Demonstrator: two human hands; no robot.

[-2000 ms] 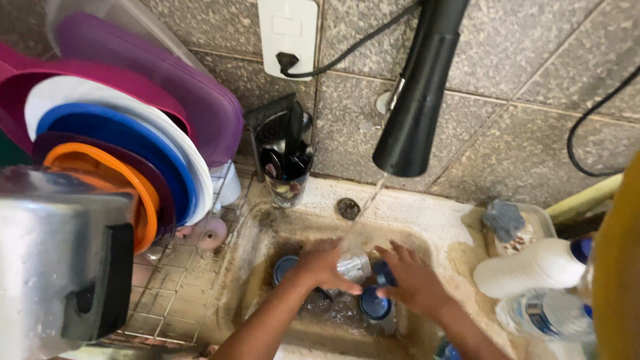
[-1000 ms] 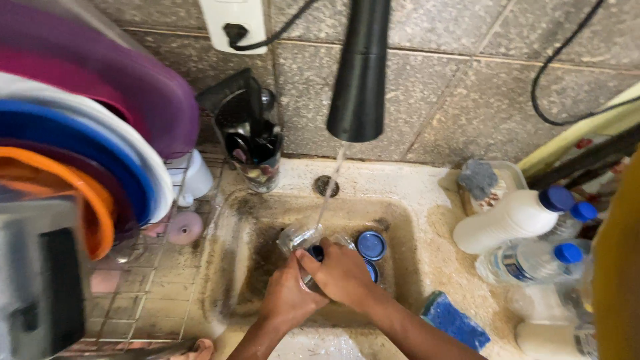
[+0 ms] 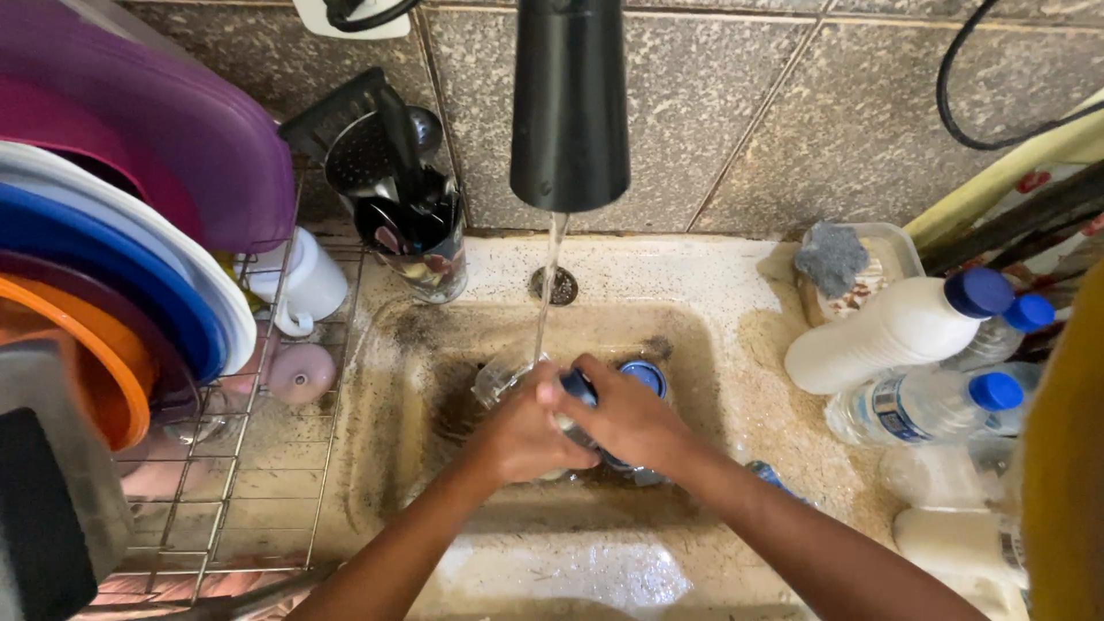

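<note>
Both hands are together over the sink basin [image 3: 388, 448], around a small clear container with a dark blue lid [image 3: 577, 387]. My left hand [image 3: 522, 431] grips its body from the left. The fingers of my right hand [image 3: 634, 418] close on it at the lid from the right. Just behind my left fingers lies a clear container [image 3: 498, 378], and water from the black faucet [image 3: 569, 112] falls beside it. Another blue lid [image 3: 643, 377] shows beyond my right hand. What lies under my palms is hidden.
On the left, a wire dish rack [image 3: 228, 483] holds plastic basins and a white mug [image 3: 302, 276]. A glass of utensils [image 3: 431, 259] stands behind the basin. At right are a white bottle [image 3: 888, 332], a clear bottle [image 3: 923, 405] and a tub with a grey scouring pad [image 3: 831, 257].
My hands were apart in the basin two seconds ago and came together a second ago. The blue-lidded container now shows between them. The view has moved closer to the sink.
</note>
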